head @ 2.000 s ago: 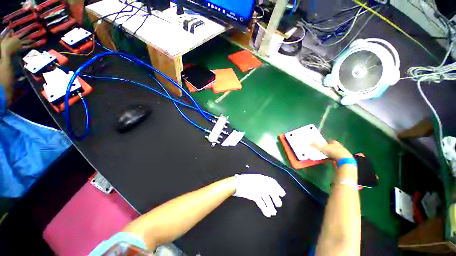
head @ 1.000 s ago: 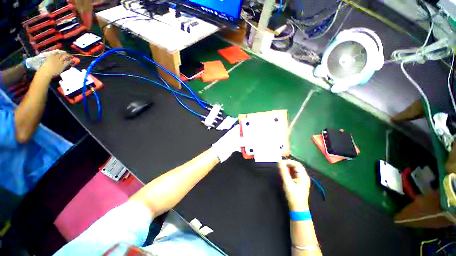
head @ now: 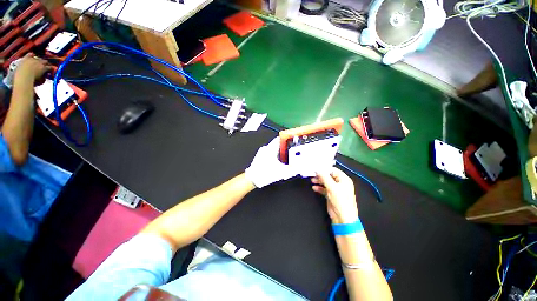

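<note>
A small set-top box (head: 314,154) is held up over the black mat, tilted so its white underside and its dark edge with ports show. An orange-red pad (head: 312,130) lies against its far side. My left hand (head: 269,165), in a white glove, grips the box and pad from the left; some fingers are hidden behind them. My right hand (head: 337,189), bare with a blue wrist band, has its fingertips at the lower edge of the box. Whether those fingertips hold a thin white piece there cannot be told.
A black box (head: 384,124) rests on an orange-red pad on the green surface. A signal splitter (head: 234,114) with blue cables, a mouse (head: 135,115) and a fan (head: 403,22) are around. White boxes (head: 450,159) lie at right. A coworker's arm (head: 22,111) reaches in at left.
The held box and pad have tilted, so the port edge now shows. My right hand has moved up to the box's lower edge. The coworker's hands have shifted.
</note>
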